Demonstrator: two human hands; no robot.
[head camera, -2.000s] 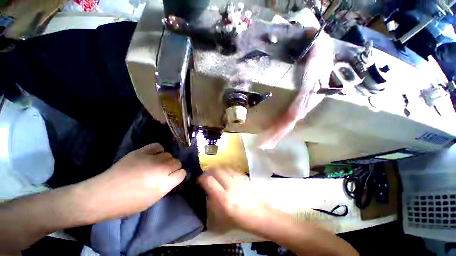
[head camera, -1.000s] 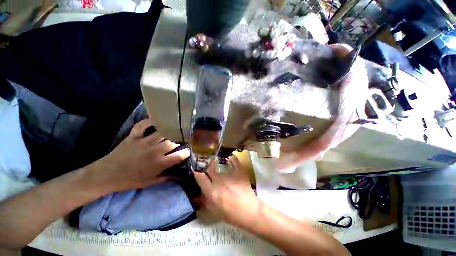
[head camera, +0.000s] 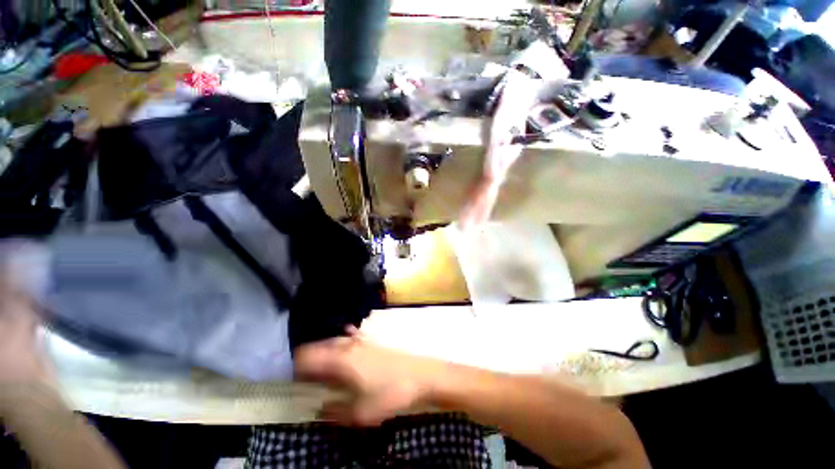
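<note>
The garment piece (head camera: 197, 275), black cloth with light grey-blue panels and dark stripes, is spread on the left of the sewing machine (head camera: 549, 174). Its black part reaches the presser foot and needle area (head camera: 377, 256). My left hand (head camera: 20, 339) is blurred and partly cut off at the left edge, on the garment's blurred outer end. My right hand (head camera: 362, 377) is at the table's front edge, by the lower right corner of the grey-blue panel. Its fingers are bent and blurred, and their grip is unclear.
A white piece (head camera: 513, 263) lies right of the needle. A pink cloth strip (head camera: 494, 160) hangs over the head. Thin black snips or a loop (head camera: 632, 351) and black scissors (head camera: 682, 307) lie on the right. A plastic basket (head camera: 806, 321) stands beyond. The lamp (head camera: 355, 46) is above.
The garment has opened out flatter to the left. My left hand has moved from near the needle to the far left. My right hand has moved down to the table edge. The view has shifted.
</note>
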